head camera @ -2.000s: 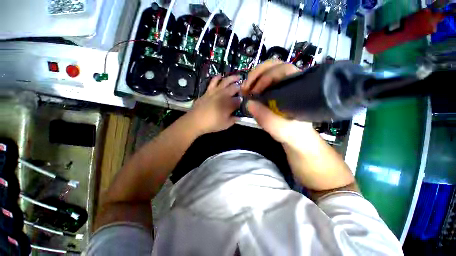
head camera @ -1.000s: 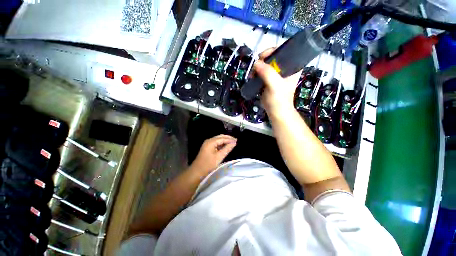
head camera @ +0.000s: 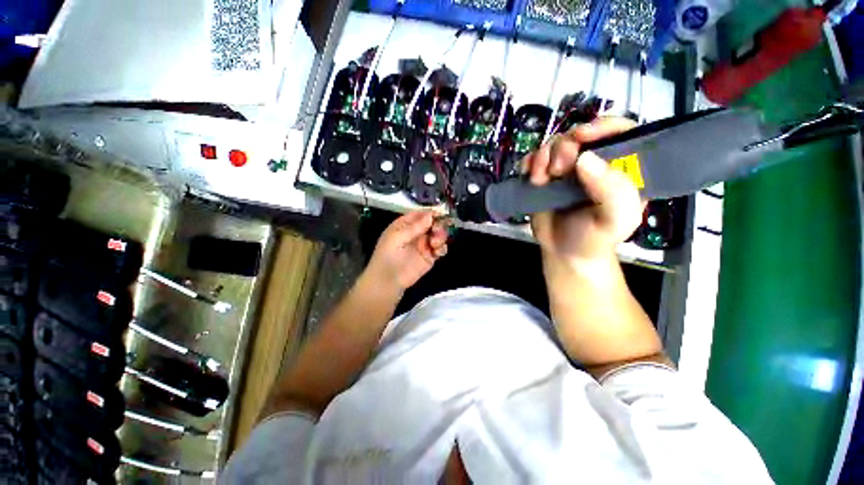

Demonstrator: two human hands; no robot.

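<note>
My right hand (head camera: pixel 597 194) is closed around the dark-grey electric screwdriver (head camera: pixel 682 156) with a yellow label. The tool lies nearly level, its black nose pointing left over the near ends of the housings. My left hand (head camera: pixel 407 248) is at the tray's front edge, thumb and fingers pinching a small part (head camera: pixel 442 220) too small to name. Black lock housings (head camera: pixel 386 166) lie open side up in a row, with green circuit boards (head camera: pixel 396 112), thin red and black wires and round pale-centred modules (head camera: pixel 430 178). The tool and right hand hide part of the row.
Blue parts bins (head camera: pixel 559 11) with small silvery pieces stand behind the row. A white control box (head camera: pixel 194 156) is at left. Stacked black units (head camera: pixel 66 332) with white tails are lower left. A red bottle-like object (head camera: pixel 767 57) is upper right, by a green surface (head camera: pixel 782 284).
The screwdriver has swung from steeply tilted to nearly level, its rear now to the right. My left hand has moved up to the tray edge and now pinches a small part.
</note>
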